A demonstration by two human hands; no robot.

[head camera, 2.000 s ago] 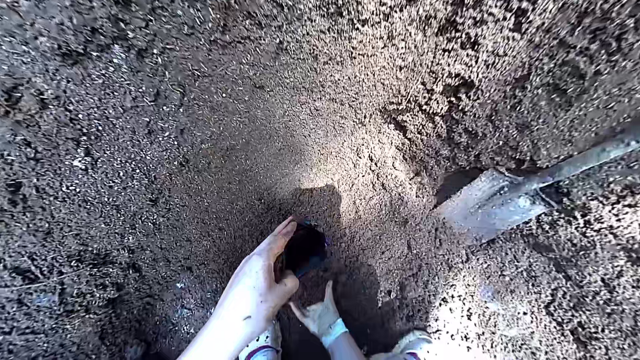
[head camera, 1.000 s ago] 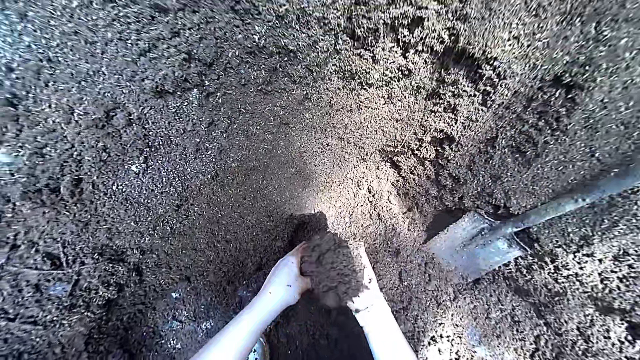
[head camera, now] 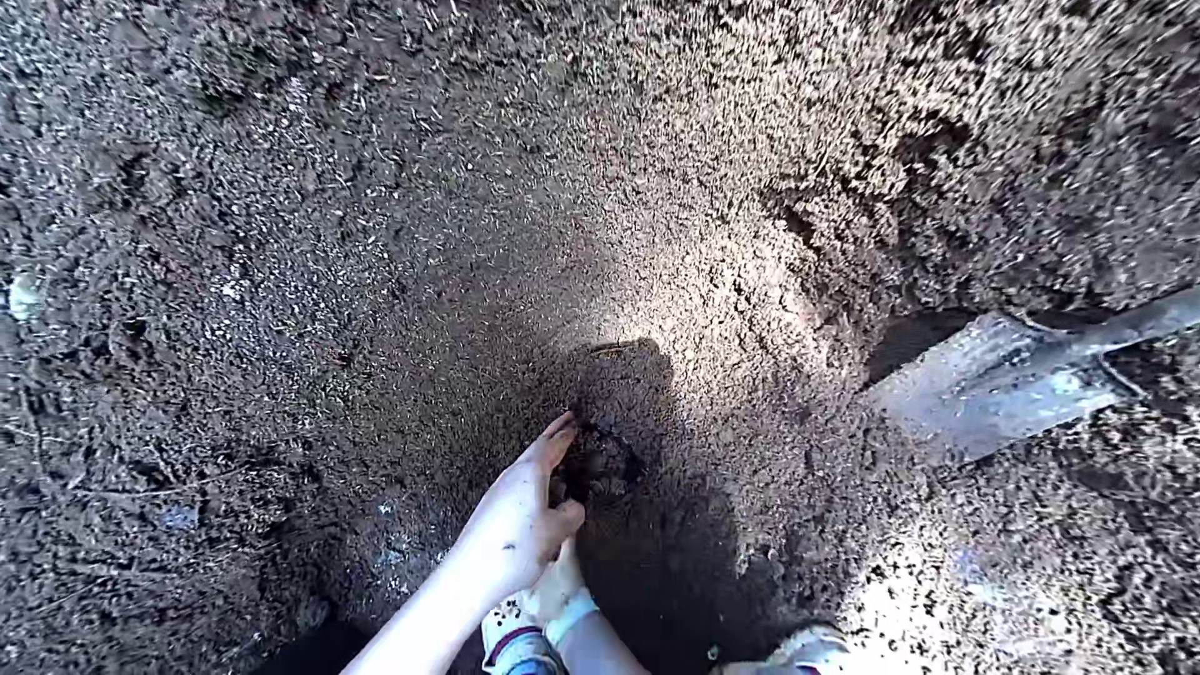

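Observation:
My left hand (head camera: 525, 525) is at the lower middle, its fingers and thumb around the left side of a small, dark, round container (head camera: 614, 459), which looks like a black plant pot with soil inside. Its outline blends into the shadow. Partly behind my left hand and lower is my right hand (head camera: 555, 583), a pale band at its wrist. Its fingers are mostly hidden, so I cannot tell whether it touches the container. Brown loose soil (head camera: 731, 375) surrounds both hands.
A shovel (head camera: 1003, 384) with a soil-dusted metal blade lies at the right, its shaft running off the edge. My shoes (head camera: 811, 647) show at the bottom edge. A small pale object (head camera: 24, 296) lies at the far left. Dry stems lie on the soil at the left.
A second ago both hands cupped a heap of soil; now that heap is gone from between them. My right hand has moved left, partly behind my left hand, and the dark container shows again.

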